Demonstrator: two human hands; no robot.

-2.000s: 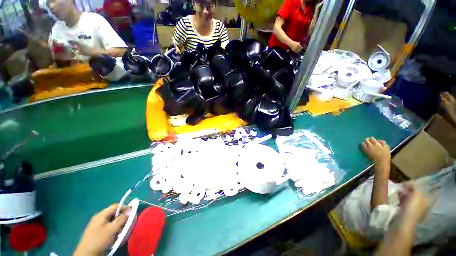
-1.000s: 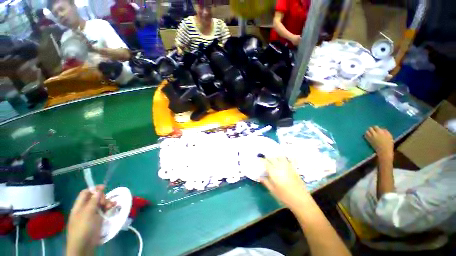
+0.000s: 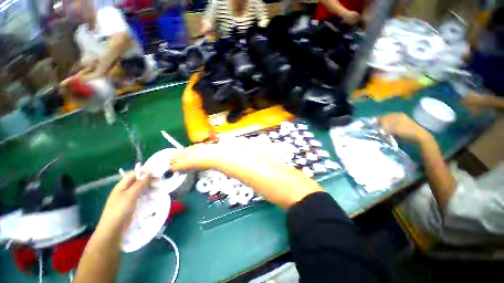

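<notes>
My left hand [image 3: 130, 190] holds a white round plate [image 3: 148, 221] at the lower left; a white cable [image 3: 176, 251] hangs from it and a red part [image 3: 176, 210] shows behind its right edge. My right hand [image 3: 193, 157] grips a white round housing [image 3: 160, 166] with a dark central hole and a white stick [image 3: 172, 139] pointing up. The housing is just above and right of the plate; whether they touch is unclear. Small white rings [image 3: 241, 193] lie under and beside my right forearm. The view is blurred.
A heap of black shells [image 3: 265, 72] lies on orange padding [image 3: 196, 113] behind. Part-built units [image 3: 50, 224] stand at left. A clear bag of white parts [image 3: 373, 160], a white housing [image 3: 434, 114] and another person's hand [image 3: 403, 127] are at right. A metal post [image 3: 367, 50] rises behind.
My right hand has moved left from the white rings area, bringing the white housing to my left hand. Another white housing now stands on the bench at right, and the neighbour's hand has moved towards the bag.
</notes>
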